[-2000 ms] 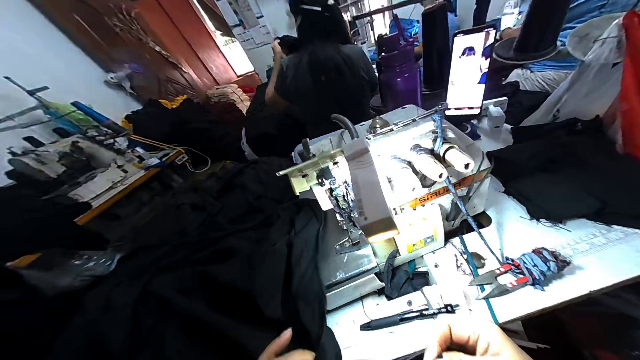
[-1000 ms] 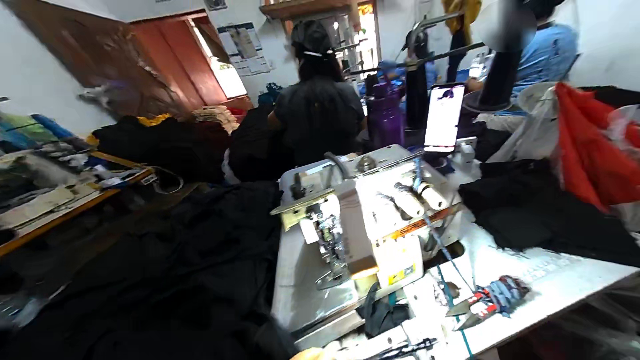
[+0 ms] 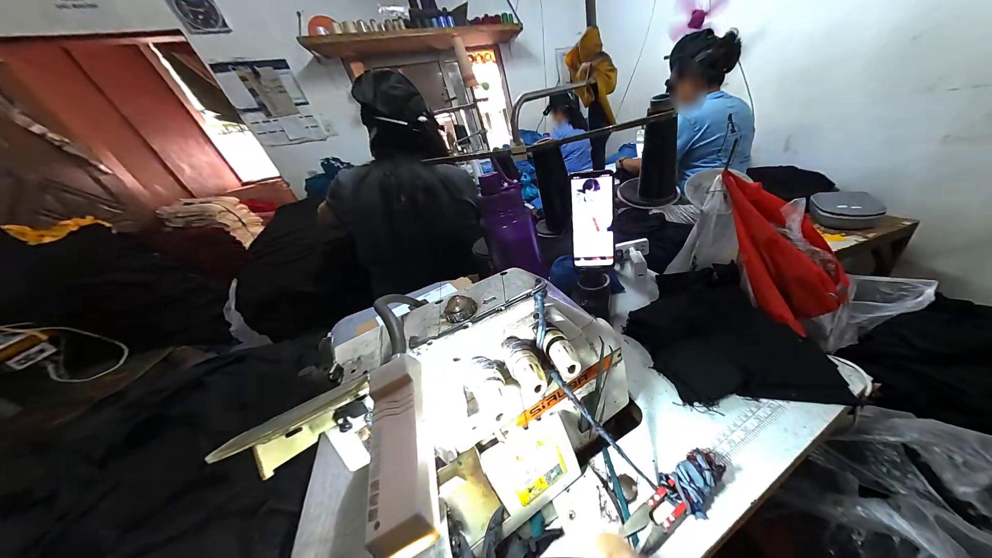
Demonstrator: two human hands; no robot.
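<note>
Only a blurred fingertip of what appears to be my right hand (image 3: pixel 614 545) shows at the bottom edge, just left of the red-handled thread snips (image 3: pixel 668 505). Whether it holds anything is hidden. My left hand is out of view. Blue fabric strips (image 3: pixel 697 479) are bundled round the handles of the snips, which lie on the white table (image 3: pixel 763 446). Left of them stands a Siruba overlock sewing machine (image 3: pixel 465 403) with its lamp lit. A large heap of black fabric (image 3: pixel 155 449) fills the lower left. More black cloth (image 3: pixel 728 341) lies on the table, right of the machine.
Behind the machine stand a lit phone (image 3: pixel 592 221), a purple bottle (image 3: pixel 508 225) and black thread cones (image 3: pixel 659 155). A person (image 3: pixel 403 209) sits ahead, back turned; other people are beyond. A red bag (image 3: pixel 783 248) and clear plastic (image 3: pixel 914 457) are at the right.
The view has tilted up a lot. My left hand, at the bottom edge two seconds ago, is no longer in view, and less of my right hand shows. The black pen has left the view.
</note>
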